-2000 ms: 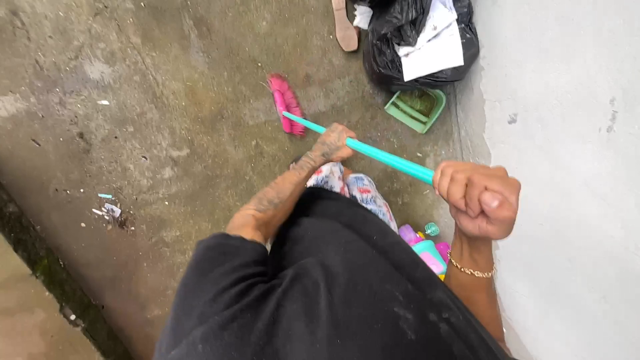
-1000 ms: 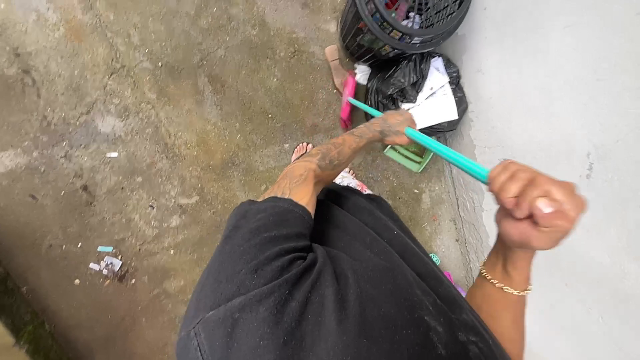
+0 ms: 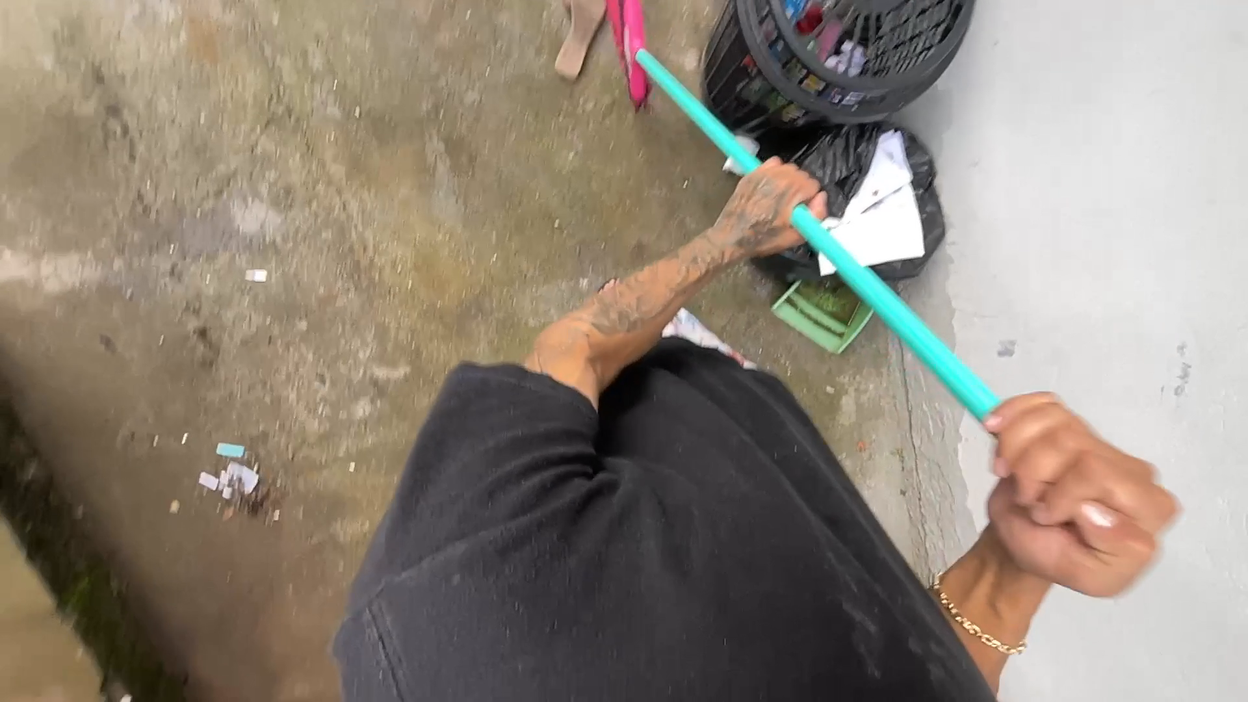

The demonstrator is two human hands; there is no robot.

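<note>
A turquoise broom handle runs diagonally from upper left to lower right. My left hand, on a tattooed forearm, is closed around its middle. My right hand, with a gold chain bracelet at the wrist, grips the handle's end near the pale wall. The pink broom head rests by the top edge, partly cut off, beside a tan sandal or shoe. A green dustpan lies below a black garbage bag with white paper on it.
A black slatted plastic basket holding mixed trash stands at the top right. The pale wall borders the right side. A small pile of litter lies on the wet concrete at left, near a mossy edge.
The broom head has moved up, away from my body, past the garbage bag to beside the basket. Both hands have kept hold of the handle. The view has shifted.
</note>
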